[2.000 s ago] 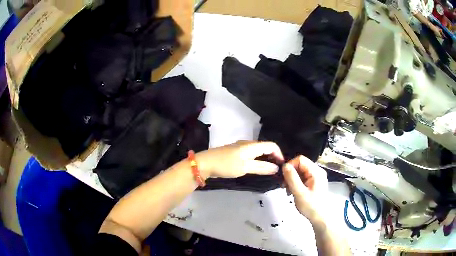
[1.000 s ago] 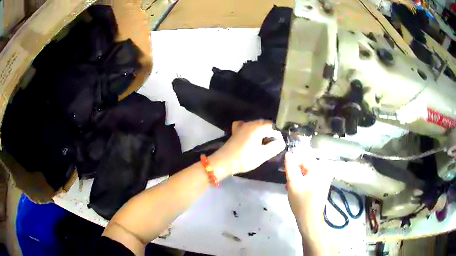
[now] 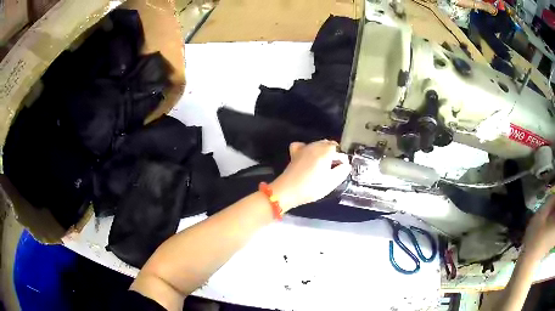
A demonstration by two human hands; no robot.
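Observation:
My left hand (image 3: 311,173), with an orange bead bracelet, pinches a black fabric workpiece (image 3: 341,208) at the presser foot (image 3: 365,164) of the cream-grey sewing machine (image 3: 380,79). The fingertips hide the fabric edge. My right hand (image 3: 538,234) is at the far right, cut off by the picture's edge, beside the dark handwheel area; its grip cannot be made out. Sewn black pieces (image 3: 298,103) lie overlapped behind and left of the needle. One long black flap (image 3: 246,130) points left.
A cardboard box (image 3: 173,36) full of black pieces stands at left, with more pieces (image 3: 149,200) spilling onto the white table (image 3: 243,267). Blue-handled scissors (image 3: 404,249) lie below the machine arm. Blue material (image 3: 36,273) is at lower left. A person's arm shows at top right.
My right hand has left the needle area and moved to the far right of the machine. My left hand has come from the table front to the needle with the fabric. The view has shifted right.

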